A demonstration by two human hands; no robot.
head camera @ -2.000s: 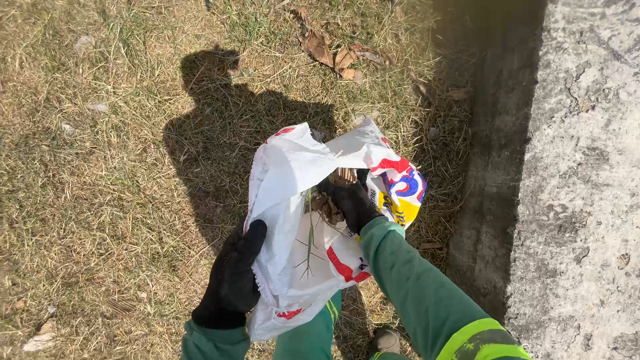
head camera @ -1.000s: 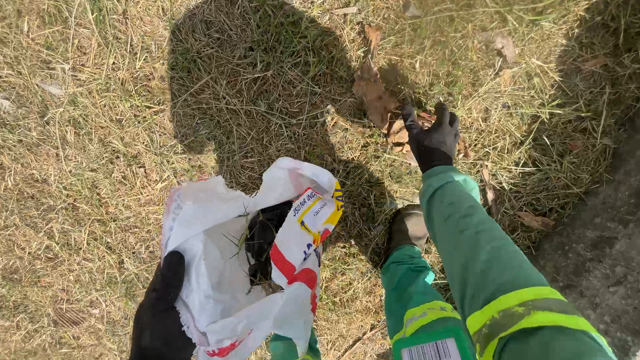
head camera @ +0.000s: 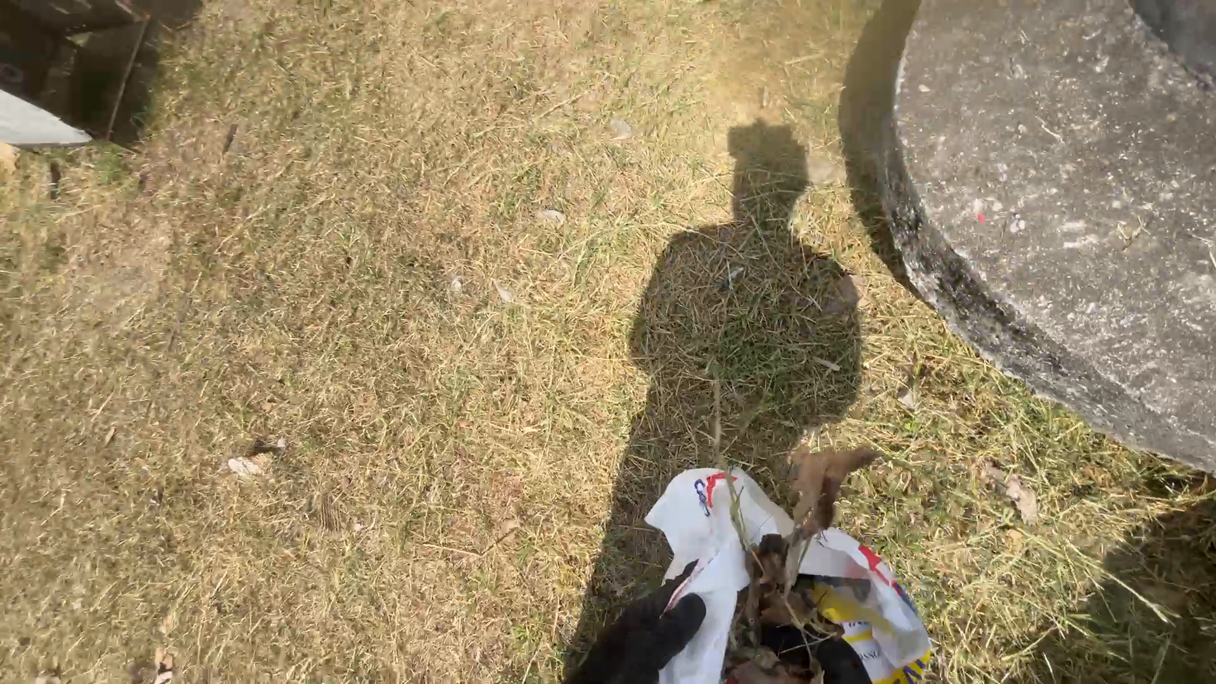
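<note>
At the bottom of the head view is a white plastic bag [head camera: 708, 546] with red, blue and yellow print, its mouth open upward. My left hand [head camera: 646, 632], in a black glove, grips the bag's left edge. My right hand [head camera: 817, 651], also black-gloved, is at the bag's mouth on a bunch of dry brown leaves [head camera: 822, 484] and grass stalks. Some leaves stick up above the rim. The lower parts of both hands and of the bag are cut off by the frame.
Dry cut grass [head camera: 332, 332] covers the ground, with scattered leaves such as one at right [head camera: 1018, 496]. A round-edged concrete slab [head camera: 1064, 218] rises at upper right. A dark object with a pale edge [head camera: 38, 122] stands at upper left. My shadow falls ahead.
My right hand was over brown leaves on the grass, apart from the bag; now it is at the bag's mouth with leaves. My left hand still holds the bag. The view has shifted greatly.
</note>
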